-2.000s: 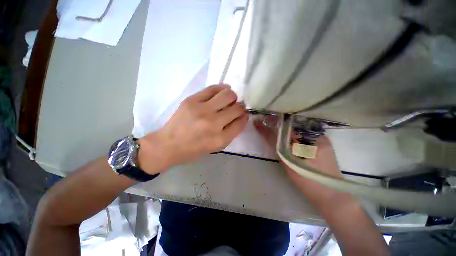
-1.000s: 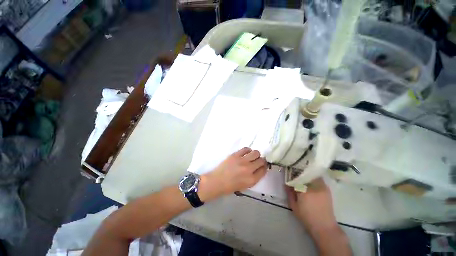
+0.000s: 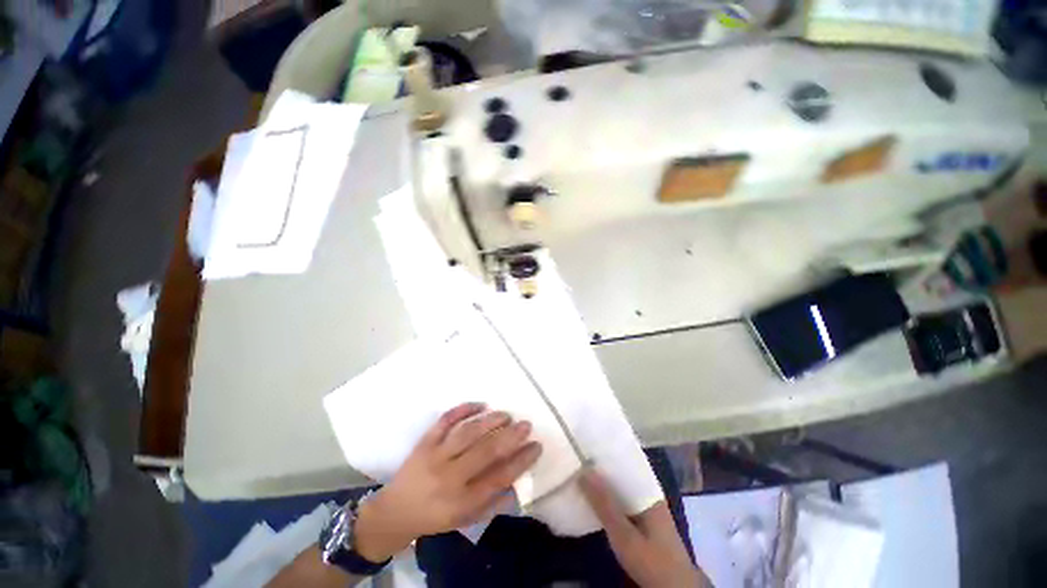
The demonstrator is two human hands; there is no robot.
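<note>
A white fabric panel [image 3: 396, 396] lies on the table in front of the machine and reaches over the table's front edge. A narrower white strip with a thin grey-brown edge line [image 3: 522, 385] lies on it and runs up to the presser foot area [image 3: 513, 276]. My left hand [image 3: 471, 465] lies flat on the fabric, fingers slightly spread, palm down. My right hand [image 3: 637, 540] is at the strip's lower end near the table edge, its fingertips on the cloth; whether it pinches the cloth cannot be told.
The cream sewing machine [image 3: 735, 103] spans the back and right. A black smartphone [image 3: 829, 325] and a small dark box [image 3: 955, 337] lie at the right. White pieces with a dark angular line [image 3: 281, 190] lie at the upper left. Loose white pieces [image 3: 258, 551] are at the lower left.
Both hands have moved from beside the needle area down to the table's front edge. The fabric has turned and come toward me. The view has shifted to the right, bringing the smartphone into view.
</note>
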